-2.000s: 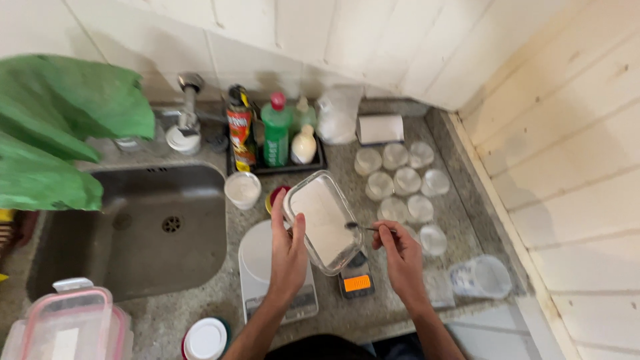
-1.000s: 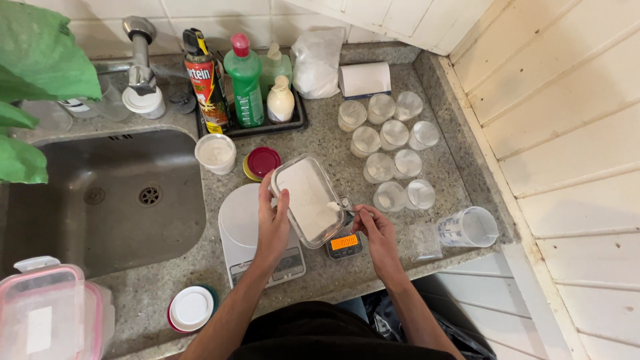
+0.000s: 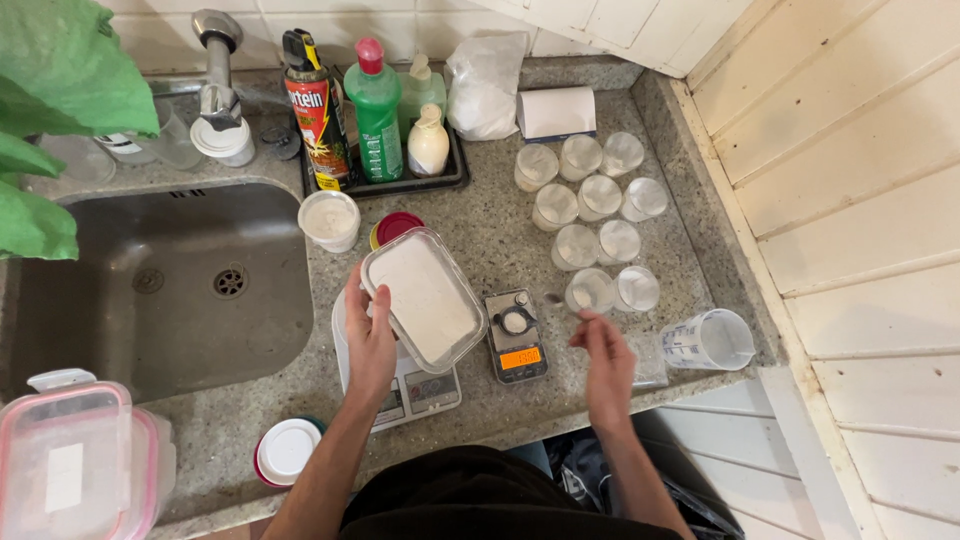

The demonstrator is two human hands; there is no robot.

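My left hand (image 3: 371, 341) grips the left side of a clear rectangular container (image 3: 427, 300) of white powder, tilted above a white kitchen scale (image 3: 431, 390). In my right hand (image 3: 606, 360) is a small spoon (image 3: 555, 298), blurred, to the right of the pocket scale (image 3: 517, 360) with its lit orange display. On that scale sits a small dark-rimmed cup (image 3: 515, 322) holding white powder. Several clear plastic cups (image 3: 589, 291) stand in rows beyond my right hand, with whitish contents in at least some of them.
A steel sink (image 3: 172, 300) lies left. Behind stand a spray can (image 3: 319, 124), a green bottle (image 3: 379, 124) and a pump bottle (image 3: 429, 146) in a black tray (image 3: 390, 186). A powder tub (image 3: 330, 221) is near the sink, a measuring jug (image 3: 709, 341) right, and a pink-rimmed container (image 3: 67, 465) front left.
My right hand with the spoon has moved right, away from the rectangular container. The small cup on the pocket scale now shows fully. The view has shifted.
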